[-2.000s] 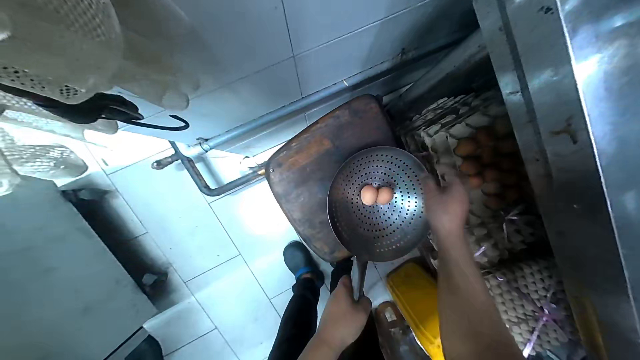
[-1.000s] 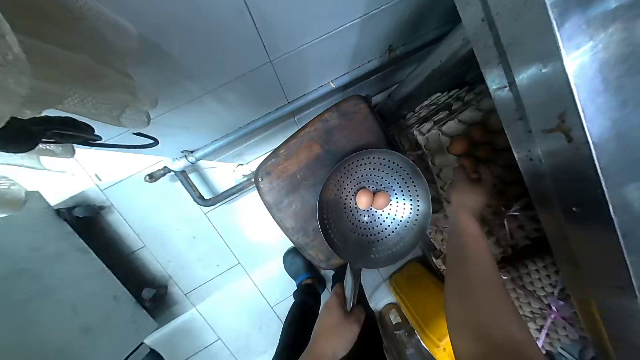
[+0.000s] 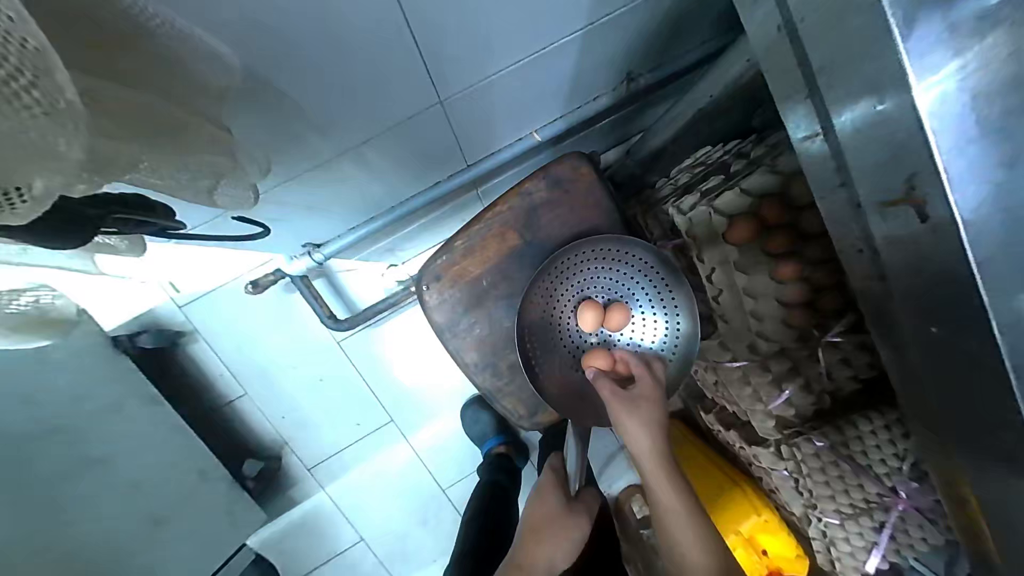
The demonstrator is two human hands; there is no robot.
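My left hand (image 3: 556, 512) grips the handle of a perforated metal strainer ladle (image 3: 552, 368). The round bowl is held over a worn brown board-like seat or lid. Two brown eggs (image 3: 590, 316) lie side by side near the middle of the bowl. My right hand (image 3: 636, 392) is inside the bowl's lower part, its fingers on a brown egg (image 3: 598, 361); a second egg partly shows under the fingers. To the right, more brown eggs (image 3: 742, 230) sit in a pulp egg tray (image 3: 724, 280), partly in shadow.
The worn brown surface (image 3: 496, 264) lies under the ladle, beside a wall pipe (image 3: 432, 196). A yellow plastic container (image 3: 728, 504) and stacked, tied egg trays (image 3: 872, 480) stand lower right. A steel counter edge (image 3: 864, 160) overhangs the trays. A black hook (image 3: 240, 232) hangs at left.
My right hand has moved from the egg tray left to the ladle, with egg in its fingers. The two eggs in the bowl remain there; my left hand still holds the handle.
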